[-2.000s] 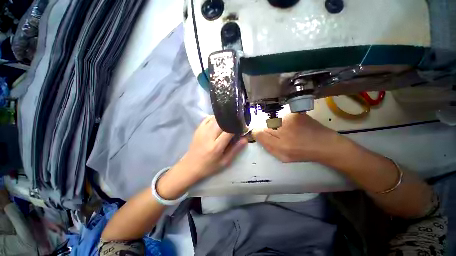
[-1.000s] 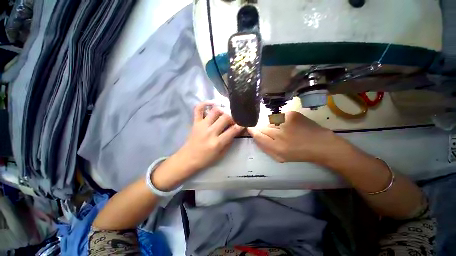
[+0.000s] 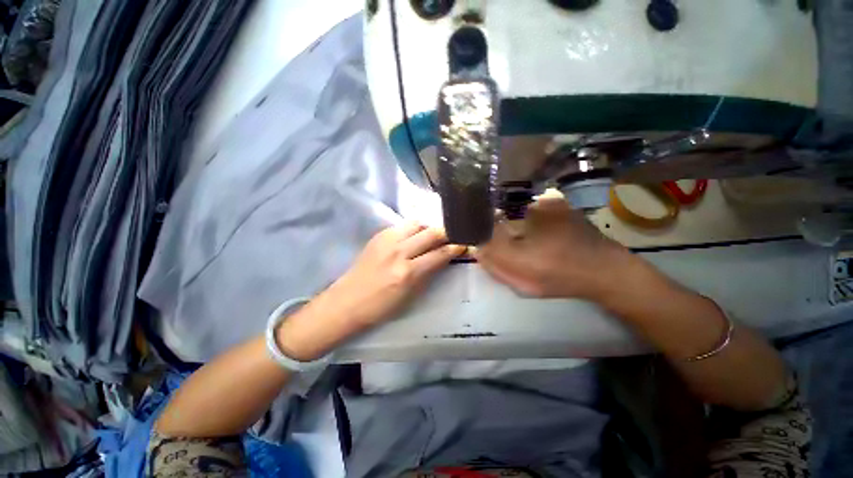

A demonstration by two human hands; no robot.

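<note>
The grey garment panel (image 3: 271,196) lies flat on the table, its right part running to the needle area of the white sewing machine (image 3: 599,56). My left hand (image 3: 397,271) rests at the panel's edge just left of the dark shiny guard (image 3: 469,159), fingers bent. My right hand (image 3: 552,252) is just right of the guard, its fingers raised by the small parts under the head. Both hands' fingertips come close together below the guard. The needle and whatever the fingertips touch are hidden by the guard and the hands.
A thick stack of grey pieces (image 3: 103,177) stands at the left. Yellow (image 3: 643,205) and red (image 3: 687,191) loop handles lie on the machine bed (image 3: 730,219) at the right. Grey cloth (image 3: 477,425) lies below the table edge. Blue cloth (image 3: 131,439) is at the lower left.
My right hand's fingers have risen towards the small parts under the head, covering the yellowish knob. My left hand's fingers are closer together beside the guard. The view has shifted slightly.
</note>
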